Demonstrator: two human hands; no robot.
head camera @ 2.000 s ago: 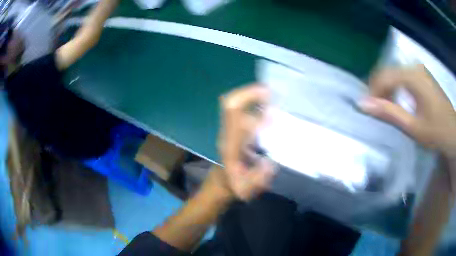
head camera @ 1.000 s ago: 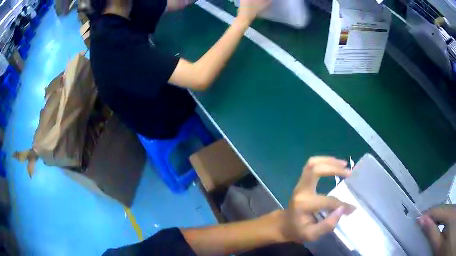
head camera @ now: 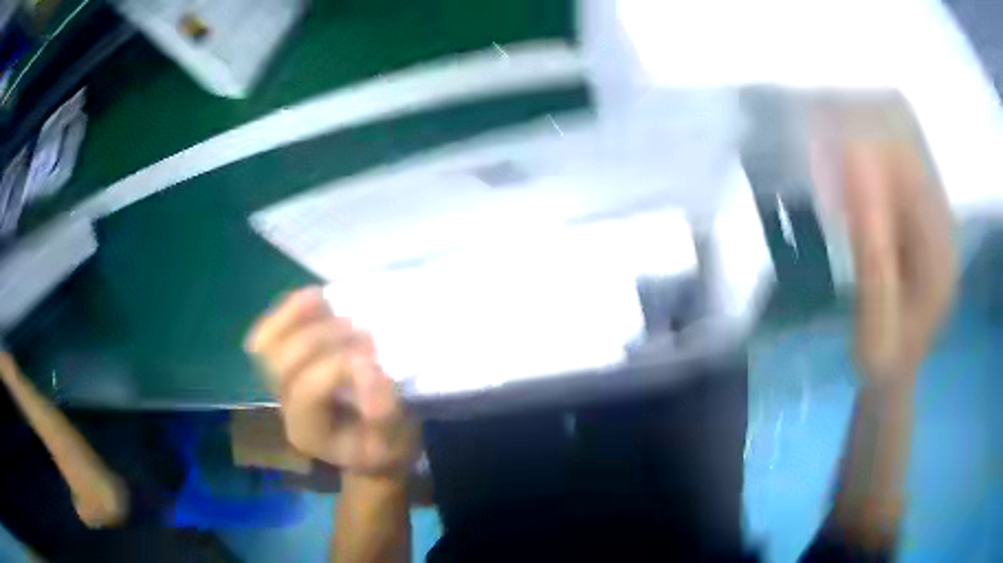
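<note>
An open white box (head camera: 407, 214) lies in front of me at the bench's near edge, its lid raised at the back. A bright white insert (head camera: 506, 308) fills most of it, with a dark gap at its right end. My left hand (head camera: 330, 379) grips the box's left front corner with curled fingers. My right hand (head camera: 885, 236) is off the box to its right, blurred by motion; whether it holds anything is unclear.
A large white box or stack (head camera: 792, 44) stands at the upper right. A printed carton (head camera: 226, 44) lies beyond the pale rail (head camera: 330, 116). More white cartons (head camera: 44, 269) are at the left. A person's arm (head camera: 66, 451) and a blue stool (head camera: 237, 495) show lower left.
The view has swung right, so the open box now lies more central and level. My left hand has moved onto its left corner. My right hand has come away from the box.
</note>
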